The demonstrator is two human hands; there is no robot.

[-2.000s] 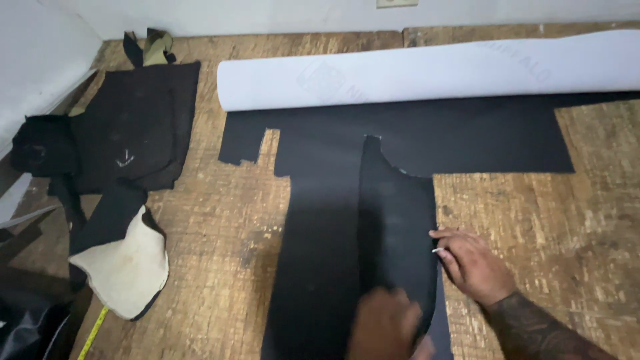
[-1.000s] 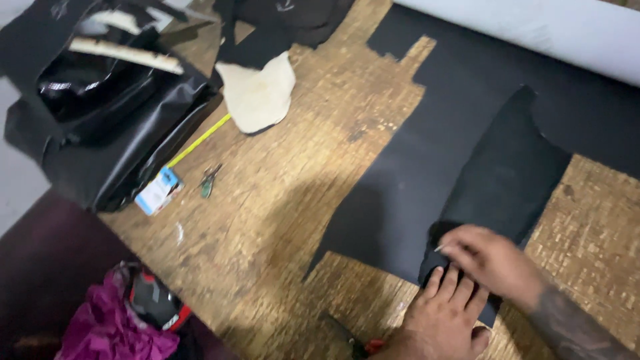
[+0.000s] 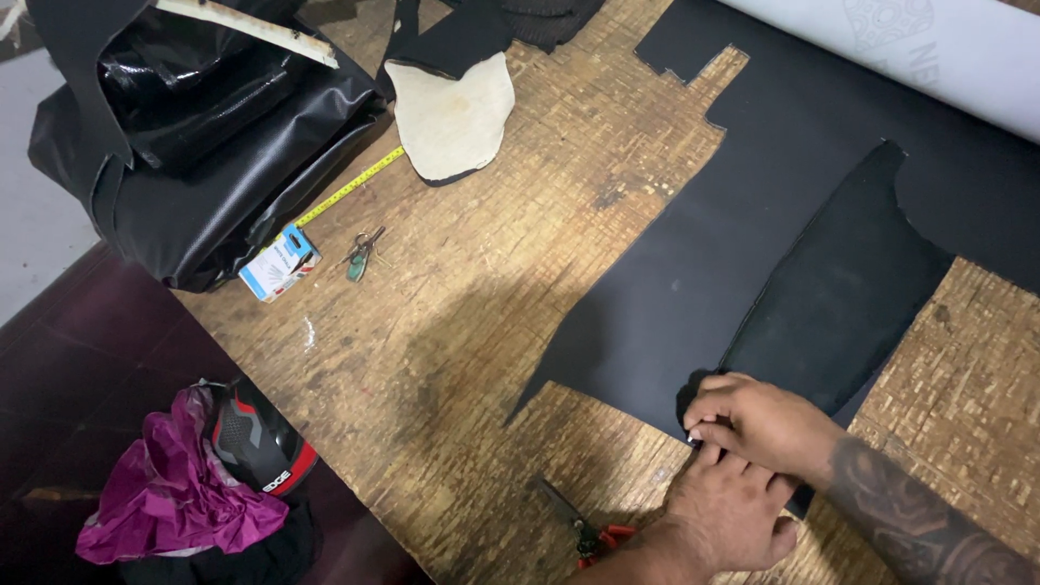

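Observation:
My right hand [image 3: 756, 422], on the tattooed arm, pinches a small white piece of chalk [image 3: 691, 439] at the lower end of a black cut fabric piece [image 3: 845, 284]. That piece lies over a larger dark sheet material [image 3: 650, 276]. Fingers spread, my left hand [image 3: 727, 508] presses palm down on the lower end, just below the right hand and touching it. The hands cover most of that end. Red-handled scissors [image 3: 581, 528] lie beside my left forearm, partly hidden by it.
A white roll [image 3: 934, 57] lies at upper right. Left of the sheet are a cream-backed piece [image 3: 459, 122], yellow measuring tape [image 3: 349, 187], keys [image 3: 361, 256], a small box [image 3: 280, 264] and folded black vinyl [image 3: 236, 162]. Past the table edge sit a helmet [image 3: 260, 439] and magenta cloth [image 3: 179, 496].
My right hand has moved from the black piece's right edge to its lower end, where my left hand now rests flat. Between the last two frames both hands stay nearly in place. The view has turned.

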